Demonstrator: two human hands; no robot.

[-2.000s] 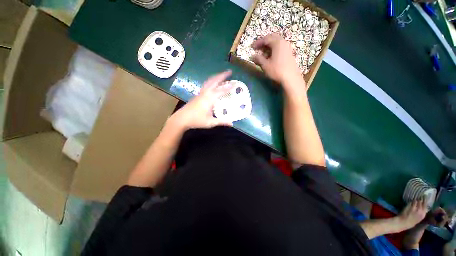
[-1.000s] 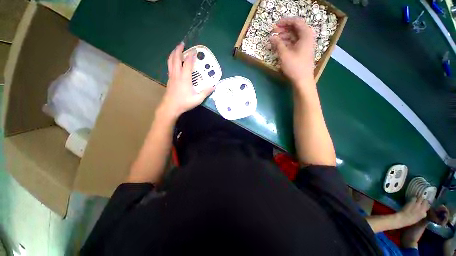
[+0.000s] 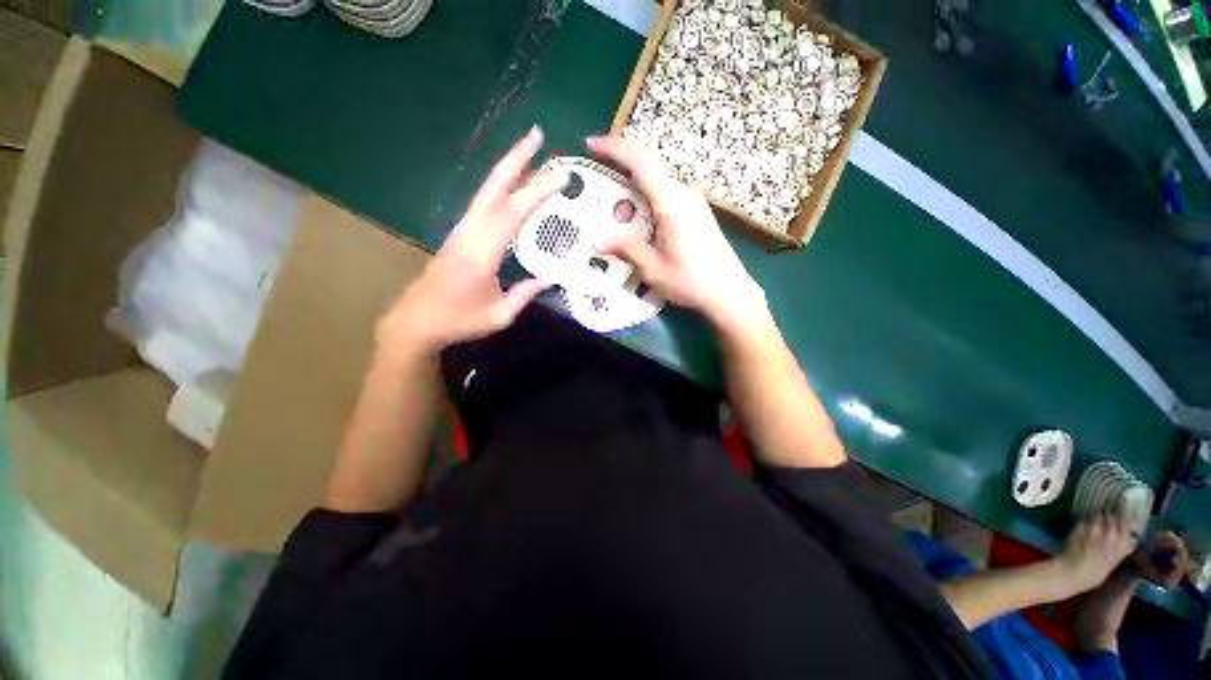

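An off-white rounded-square cover (image 3: pixel 559 237) with dark round holes and a slotted grille lies at the near bench edge, overlapping a second cover (image 3: pixel 608 308) below it. My left hand (image 3: pixel 476 259) is at its left side, fingertips on its upper left edge. My right hand (image 3: pixel 673 237) is at its right side, fingers on the cover near a round hole. Whether a small insert is between the right fingers cannot be seen. The shallow cardboard tray (image 3: pixel 830 177) full of small cream inserts (image 3: pixel 750 100) stands just beyond my right hand.
Stacked covers (image 3: pixel 380 11) lie at the top left of the green bench (image 3: pixel 930 345). A large open carton (image 3: pixel 299 359) with a translucent bag (image 3: pixel 199 259) is at left. At lower right, another person's hands (image 3: pixel 1100 551) are by a cover stack (image 3: pixel 1113 492) and a single cover (image 3: pixel 1043 468).
My right hand has left the tray and come to the cover. The cover in my left hand has moved right, over the other cover. The view has shifted slightly.
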